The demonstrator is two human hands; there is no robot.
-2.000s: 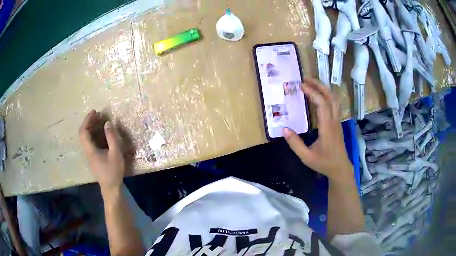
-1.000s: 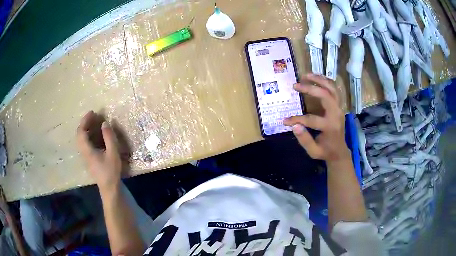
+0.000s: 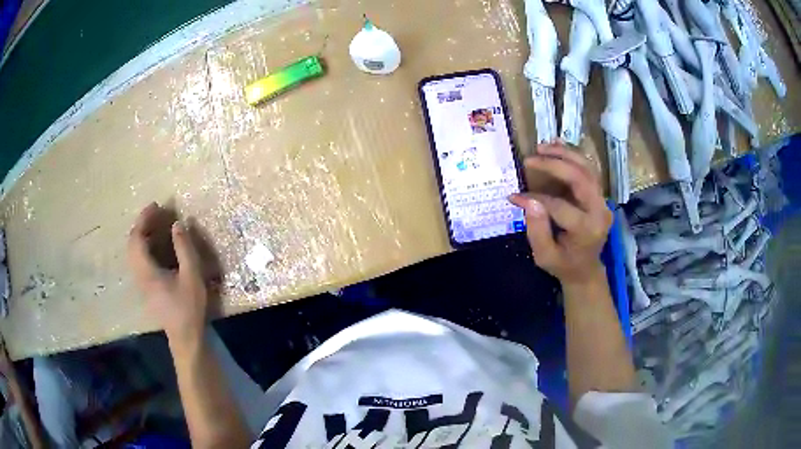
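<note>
A smartphone (image 3: pixel 474 158) lies flat near the bench's front edge, its screen bright with a chat and an on-screen keyboard. My right hand (image 3: pixel 566 210) is at the phone's right side, with a fingertip at the keyboard's right part. It does not grip the phone. My left hand (image 3: pixel 171 272) rests on the bench at the left, thumb and fingers apart, holding nothing. A small white scrap (image 3: pixel 259 258) is stuck to the bench right of my left hand.
A yellow-green lighter (image 3: pixel 285 81) and a white glue bottle (image 3: pixel 375 50) lie behind the phone to the left. Grey-white leg pieces (image 3: pixel 617 118) are piled at the right. More fill a blue crate (image 3: pixel 622 263) below. A green conveyor (image 3: pixel 97 66) is at the back left.
The phone's screen now shows a keyboard, absent in the oldest frame. My right hand's fingers have shifted over the screen's lower right. The view has moved slightly; my left hand has stayed in place.
</note>
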